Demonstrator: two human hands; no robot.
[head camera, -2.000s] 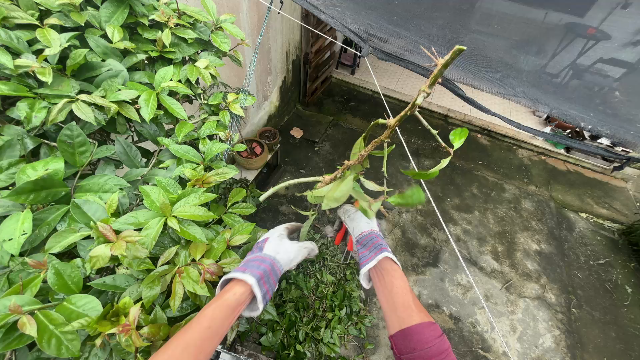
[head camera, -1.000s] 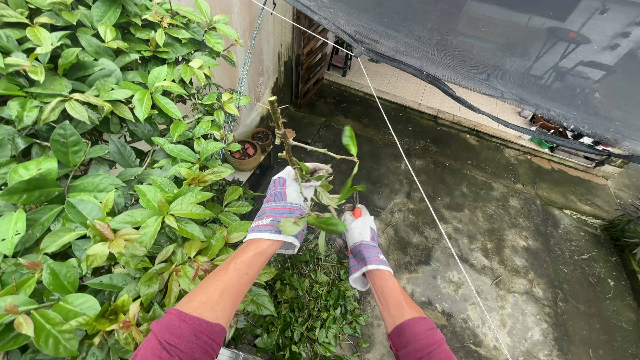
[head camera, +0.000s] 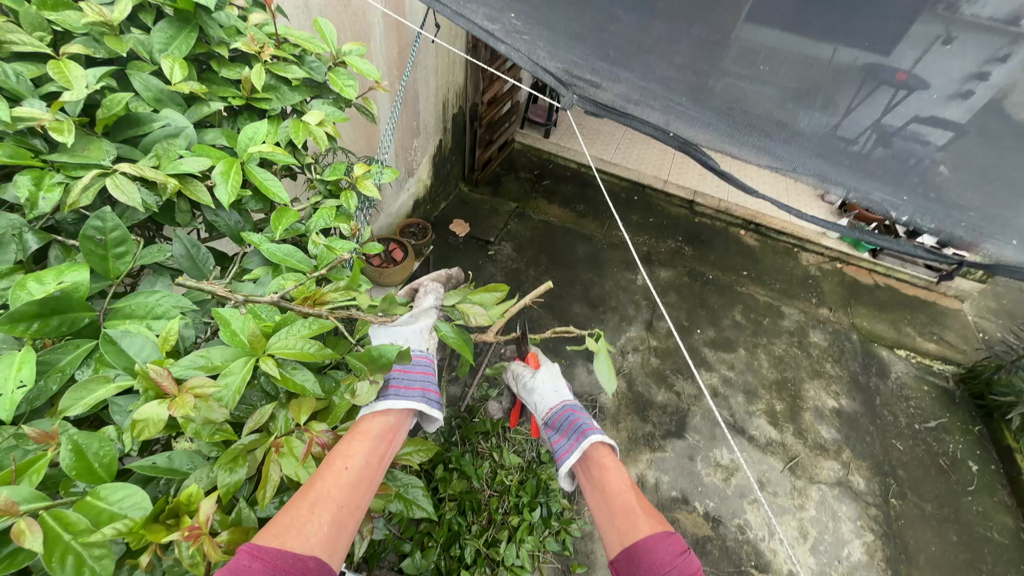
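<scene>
Both hands wear white work gloves with striped cuffs. My left hand (head camera: 420, 320) is closed around a leafy cut branch (head camera: 520, 308), whose bare, pale end sticks out to the right. A long brown stem runs left from that hand across the leafy shrub (head camera: 120, 320). My right hand (head camera: 540, 384) grips red-handled pruning shears (head camera: 534, 360), their dark blades pointing up beside a thin twig of the branch. Whether the blades touch the twig cannot be told. Green cuttings (head camera: 496, 496) lie in a heap below the hands.
A white cord (head camera: 656, 296) slants down across the view, right of the hands. Dark shade netting (head camera: 760, 96) hangs at the upper right. Clay pots (head camera: 390, 262) stand by the wall, near a twisted rope (head camera: 396, 112). Mossy concrete ground (head camera: 784, 384) lies below.
Two seconds ago the branch stood above the right hand, with the left hand apart from it. The left hand has since taken hold of it, and the branch has tipped over towards the right.
</scene>
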